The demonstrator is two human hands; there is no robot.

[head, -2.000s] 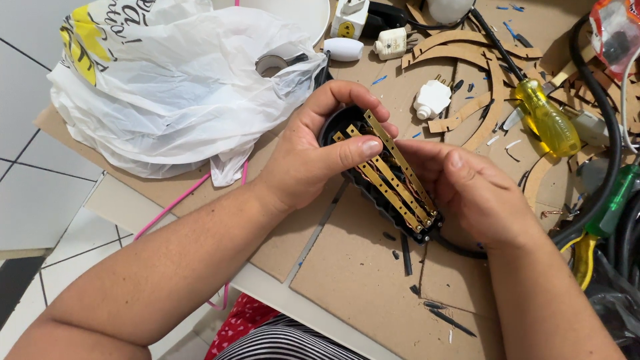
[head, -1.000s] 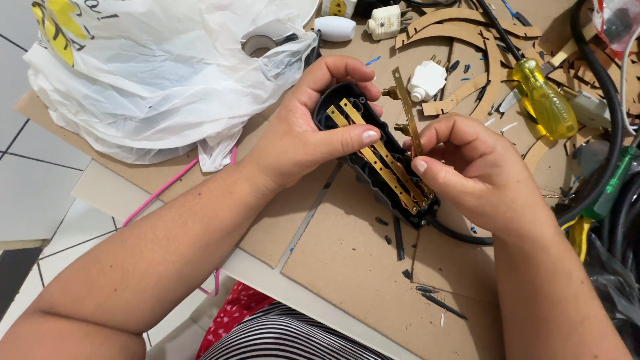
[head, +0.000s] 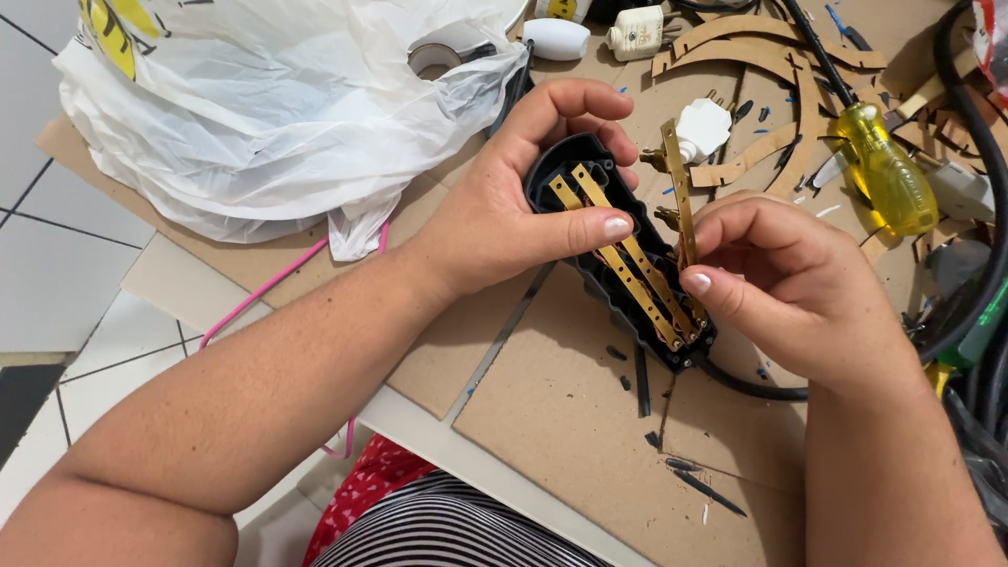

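Note:
My left hand (head: 543, 197) grips the open black plastic housing of a power strip (head: 587, 272), thumb laid across its inside. Two perforated brass strips (head: 630, 260) lie lengthwise in the housing, with copper wire at their lower ends. Between the thumb and fingers of my right hand (head: 756, 276) is a third brass strip (head: 679, 181), raised at the housing's right side and tilted, with brass contact clips on its left edge. A black cable (head: 748, 386) leaves the housing's lower end and passes beneath my right hand.
A white plastic bag (head: 260, 118) with a roll of tape (head: 433, 60) lies at upper left. Beyond my hands are a white plug (head: 703, 130), a cream plug (head: 636, 33) and curved cardboard strips (head: 807, 118). A yellow-handled screwdriver (head: 890, 173) and thick black cable (head: 994, 157) lie at right.
Two seconds ago the third brass strip lay over the housing's right side; my right hand has since lifted it, and its clips now show. My left hand still holds the housing.

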